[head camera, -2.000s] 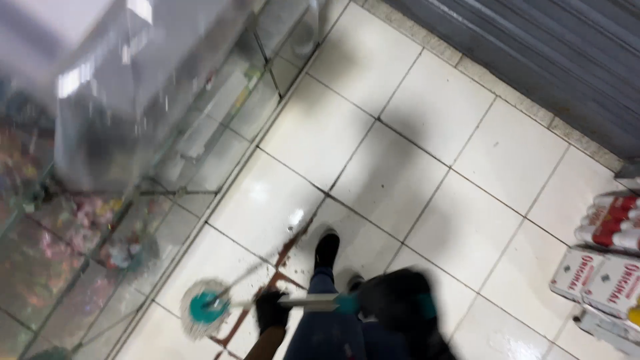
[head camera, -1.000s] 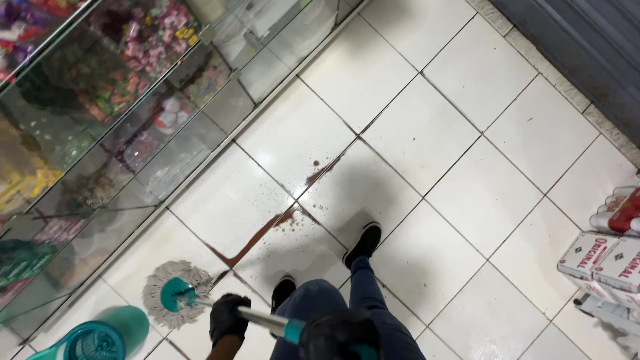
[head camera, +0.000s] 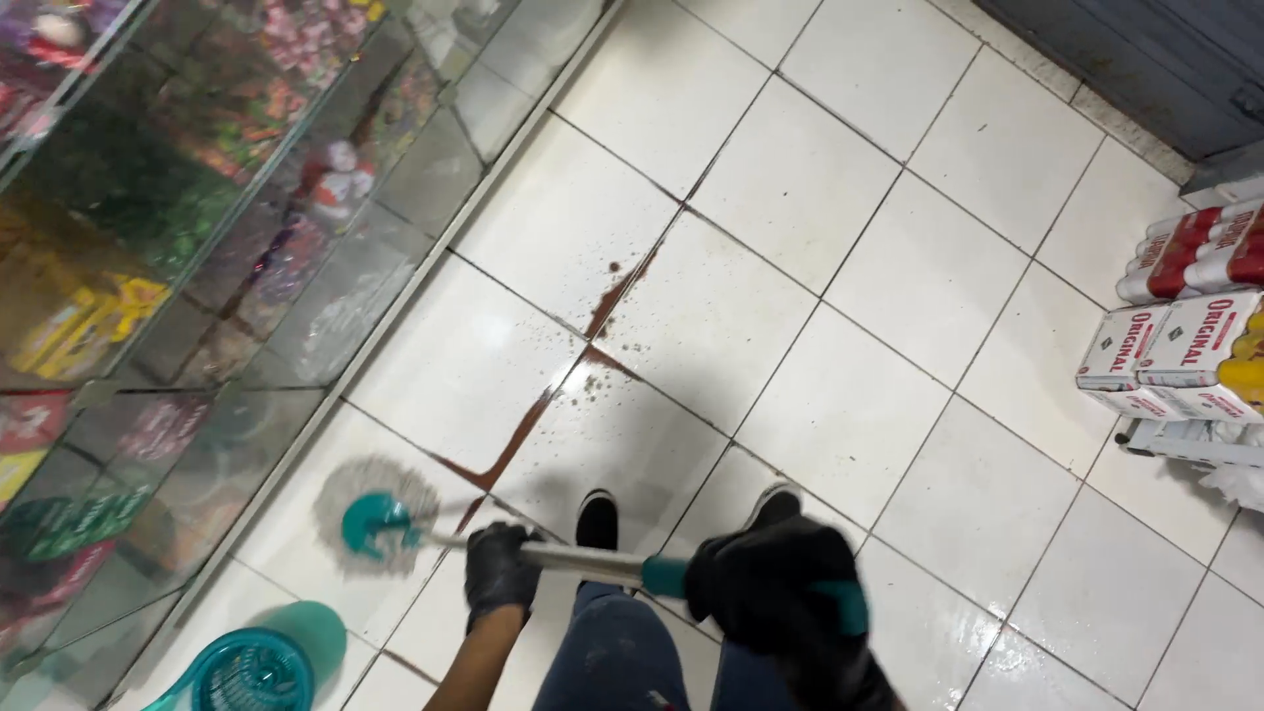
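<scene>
My left hand (head camera: 501, 573), in a black glove, is closed around the metal pole of a spin mop (head camera: 375, 518). Higher up the pole, my right hand (head camera: 780, 583), also gloved in black, grips the teal handle. The mop's grey string head with its teal hub lies on the white tiled floor, beside the glass display case. Brown liquid (head camera: 518, 444) runs along the tile joints between the mop head and the middle of the floor, with brown specks scattered around it. A teal mop bucket (head camera: 255, 671) with a wringer basket stands at the bottom left.
A glass display case (head camera: 326, 390) holding colourful packaged goods runs along the left. Stacked packs of cans (head camera: 1175, 355) sit at the right edge, above a light-coloured rack. A grey metal shutter (head camera: 1136, 59) borders the floor at the top right. My shoes are near the brown liquid.
The mop head, seen low at the left in all frames, is still held by both hands. The bucket, out of view two seconds ago, now shows at the bottom left as the view has shifted.
</scene>
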